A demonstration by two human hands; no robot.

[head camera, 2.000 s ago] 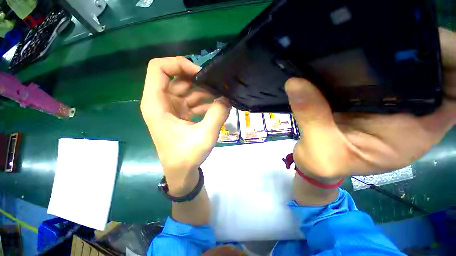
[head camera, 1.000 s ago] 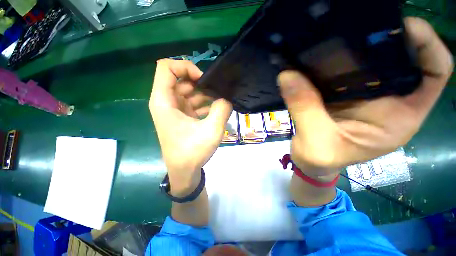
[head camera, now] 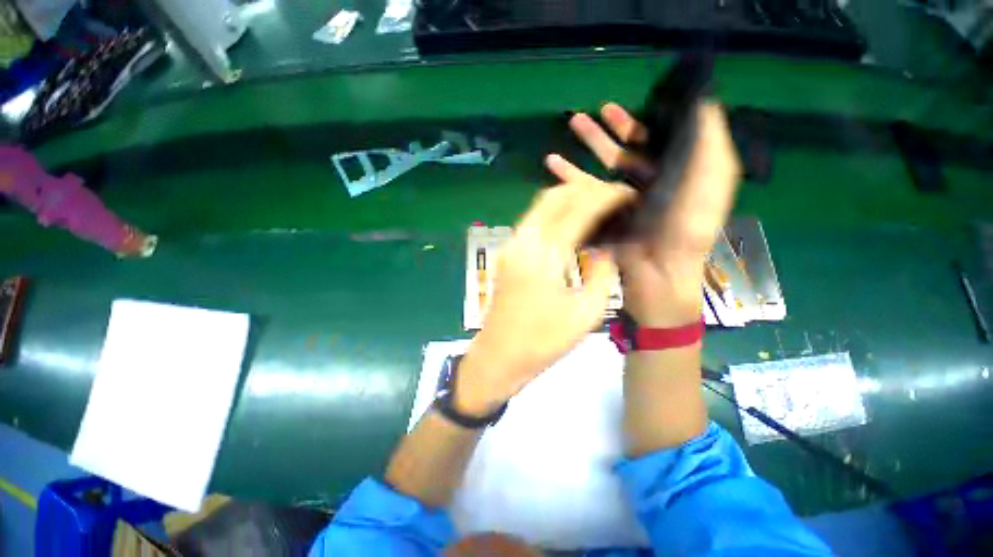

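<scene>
A black phone-sized slab (head camera: 677,125), blurred, is held above the bench, tilted nearly edge-on; its glossy face cannot be told. My right hand (head camera: 688,207) is shut on it from the right side. My left hand (head camera: 544,285) is at its lower end, which sits between fingers and thumb; the exact contact is blurred. Stacked silver-grey screens with orange strips (head camera: 751,267) lie beyond the white work mat (head camera: 555,457), partly hidden behind my hands.
A green belt (head camera: 261,163) crosses beyond the bench, with pale cut-out strips (head camera: 408,161) and dark flat frames (head camera: 920,152) on it. A white sheet (head camera: 163,397) lies left. A whitish printed sheet (head camera: 800,394) and black cord (head camera: 806,441) lie right. A long black tray (head camera: 642,31) is at the back.
The black slab has moved away from the camera and turned from broad face to nearly edge-on. Both hands have moved with it and closer together. More of the belt and stacked screens shows.
</scene>
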